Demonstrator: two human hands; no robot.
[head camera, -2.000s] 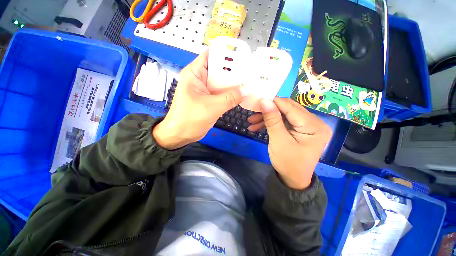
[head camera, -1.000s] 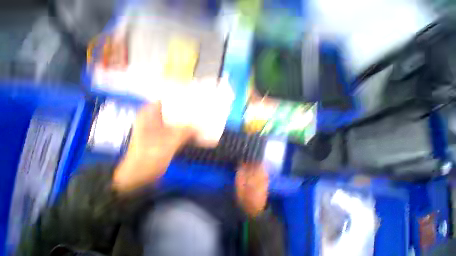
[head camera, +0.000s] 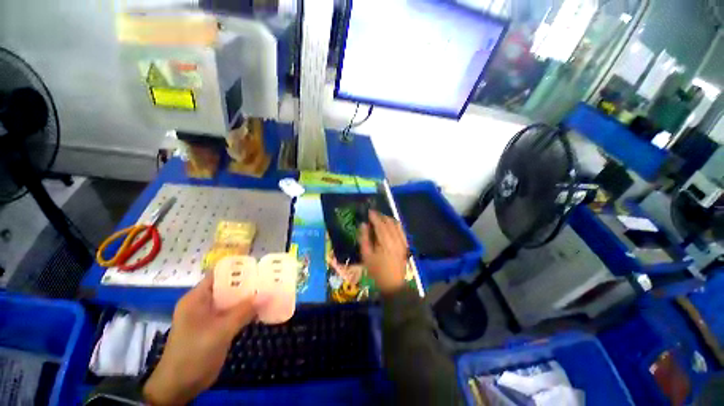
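My left hand holds two pale pink cover plates side by side, with small dark slots near their upper ends. They are above the front edge of the perforated work plate. My right hand is over the black mouse pad with the green snake logo, fingers forward and somewhat apart. The mouse cannot be made out clearly; the hand covers part of the pad. A yellow fixture block lies on the work plate behind the covers.
Scissors lie at the plate's left. The keyboard runs along the bench front. The laser head and monitor stand behind. Fans stand left and right. Blue bins flank the bench; printed booklets lie beneath the pad.
The view has tilted up, showing the monitor and laser head. My right hand has left the covers and reached forward to the mouse pad. My left hand still holds both covers.
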